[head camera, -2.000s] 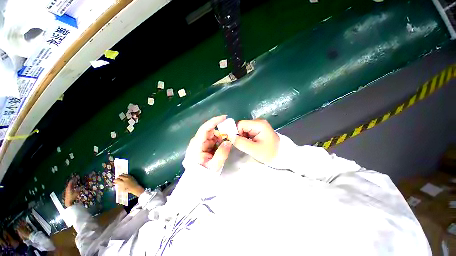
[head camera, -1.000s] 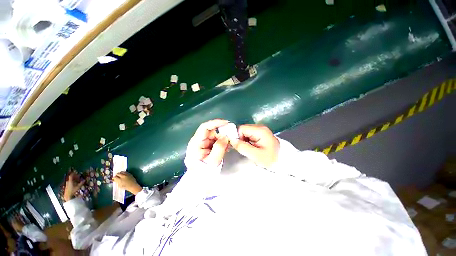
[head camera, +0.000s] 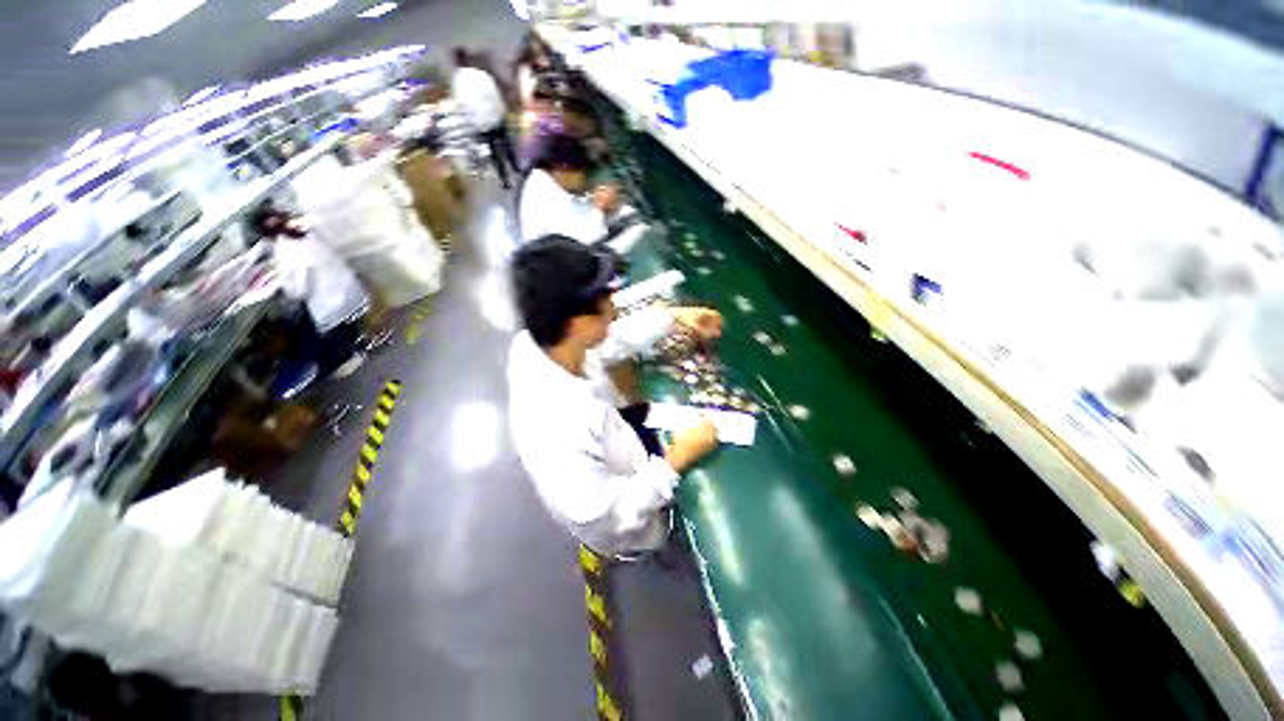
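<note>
Neither of my hands is in view. A dark green conveyor belt (head camera: 789, 592) runs from the lower right away toward the upper middle. Small pale squarish parts (head camera: 908, 528) lie scattered on it, blurred. A seated person in a white smock (head camera: 584, 458) works at the belt's left side. One of that person's hands rests at a white tray (head camera: 732, 425), the other is over a parts pile (head camera: 700, 378) of small brown and white pieces.
White foam trays (head camera: 211, 592) stand in stacks at the lower left, with more stacks (head camera: 369, 226) farther up the aisle. Yellow-black tape (head camera: 369, 458) marks the grey floor. A long white shelf (head camera: 986, 352) runs above the belt. Other people work farther off.
The view has swung from down at the belt to along the aisle. Both my hands and the small pale part they held have left the picture.
</note>
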